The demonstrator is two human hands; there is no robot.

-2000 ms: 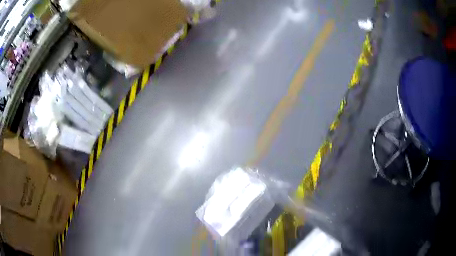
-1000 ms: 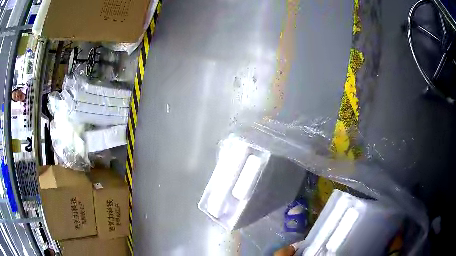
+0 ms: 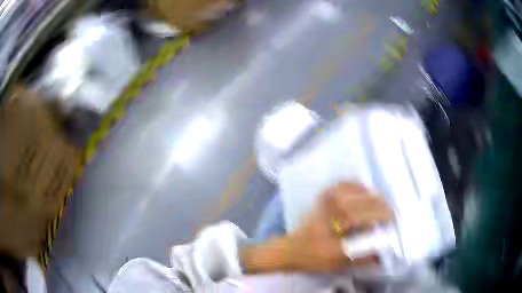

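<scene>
A large white stack of trays [image 3: 395, 143], blurred, with layered edges, is at the lower right centre, close to my body. My left hand [image 3: 343, 220] reaches across from a white sleeve at the lower left. Its bent fingers are on the near side of the stack and grip it. A white covering shows near the fingers. My right hand cannot be made out; the stack and the picture's lower edge may hide it. Another white tray block [image 3: 286, 134] is on the floor just beyond the stack.
Brown cartons [image 3: 34, 171] and a white bagged pile [image 3: 94, 63] stand on the left behind yellow-and-black tape [image 3: 123, 109]. Grey floor [image 3: 149, 143] runs between. A blue stool [image 3: 455, 71] is at the upper right, and a dark green surface [image 3: 495, 212] is along the right edge.
The view has swung towards the green surface. A tray stack that was low by the clear bag is now raised close to me, with my left hand on it.
</scene>
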